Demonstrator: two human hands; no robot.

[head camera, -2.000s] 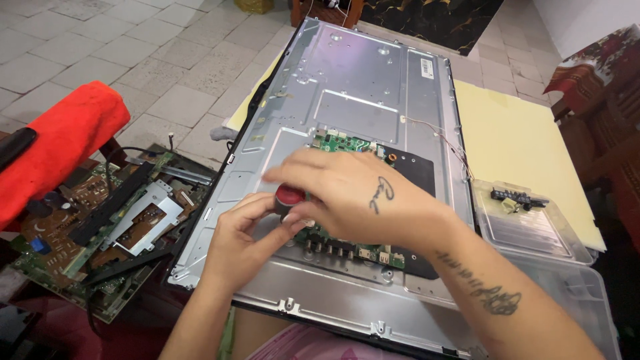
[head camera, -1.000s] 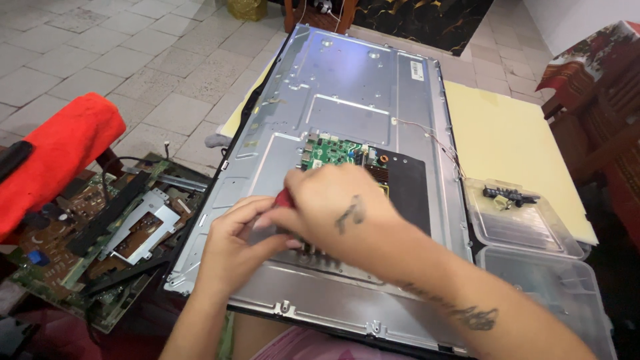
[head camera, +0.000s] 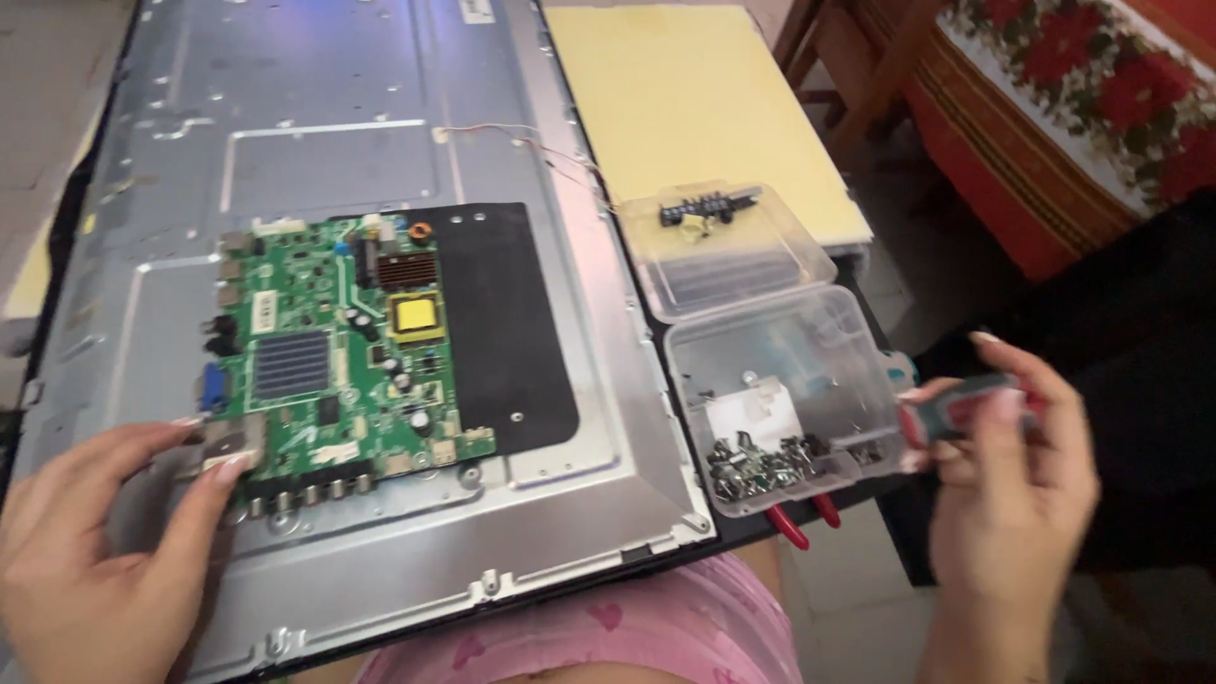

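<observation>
A green circuit board point(head camera: 313, 351) with a finned heatsink, a yellow transformer and a blue video port lies on the metal back panel of a flat-screen television point(head camera: 570, 532). My left hand point(head camera: 123, 532) pinches the metal tuner or connector housing point(head camera: 233, 445) at the board's near left corner. Off the panel's right side, my right hand point(head camera: 1016, 484) grips the red and grey handle of a tool, probably a screwdriver point(head camera: 959, 413); its tip is not visible. Beside that hand, an open clear plastic box point(head camera: 788, 332) holds many small screws point(head camera: 760, 465) and a white piece.
The box's lid point(head camera: 731, 275) carries black parts point(head camera: 708, 209). Behind it lies a yellow foam sheet point(head camera: 693, 85). Red tool handles point(head camera: 790, 527) stick out under the box. Thin wires point(head camera: 560, 152) cross the panel's right edge. A chair and a floral cloth point(head camera: 1092, 85) stand at right.
My right hand has moved from above the board to the right, beyond the screw box, with the red-handled tool. My left hand now rests at the board's corner. The view has shifted right and closer.
</observation>
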